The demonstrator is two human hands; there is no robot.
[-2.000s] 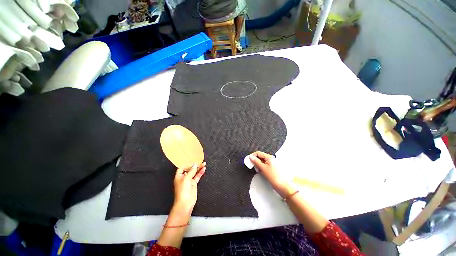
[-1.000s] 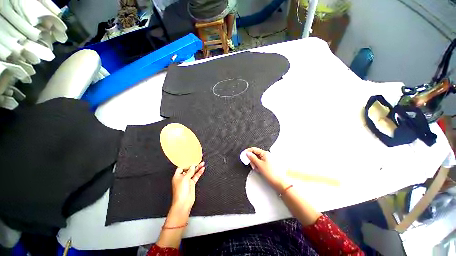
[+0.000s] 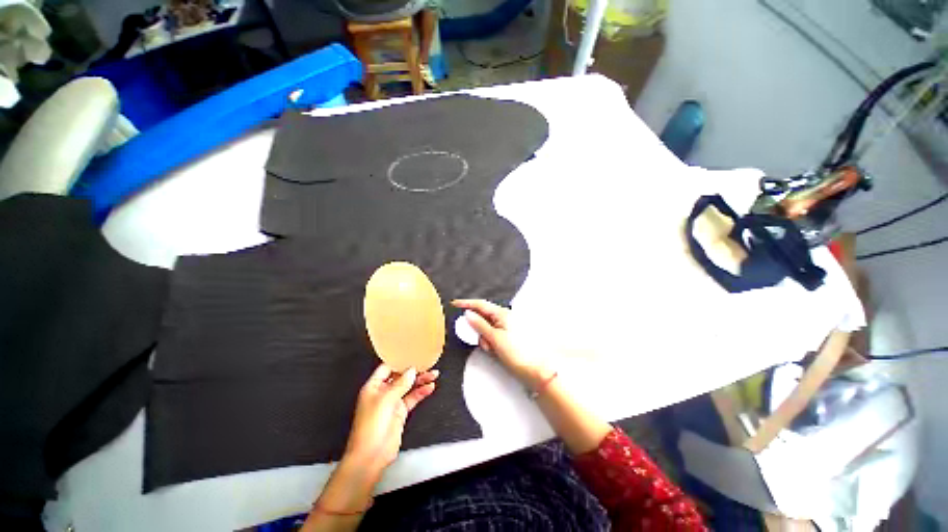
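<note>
Two dark grey sleeve panels (image 3: 270, 343) lie flat on the white-covered table (image 3: 613, 301), one beyond the other. The far part bears a thin white chalked oval (image 3: 427, 171). My left hand (image 3: 390, 410) holds the tan oval template (image 3: 404, 315) by its near end, over the near panel. My right hand (image 3: 509, 343) holds a round whitish piece of tailor's chalk (image 3: 467, 329) in its fingertips, just right of the template, near the panel's curved edge. Whether the template touches the cloth I cannot tell.
A dark stack of cut panels (image 3: 73, 322) lies at the left edge. A blue roll (image 3: 224, 130) lies along the far left. A steam iron (image 3: 821, 197) and a navy cloth band (image 3: 754, 249) sit at the right end. A wooden stool (image 3: 387, 54) stands behind.
The view has swung right, so the table things sit further left. The template has moved right over the panel, nearer the chalk, and stands more upright in view. Both hands keep their hold.
</note>
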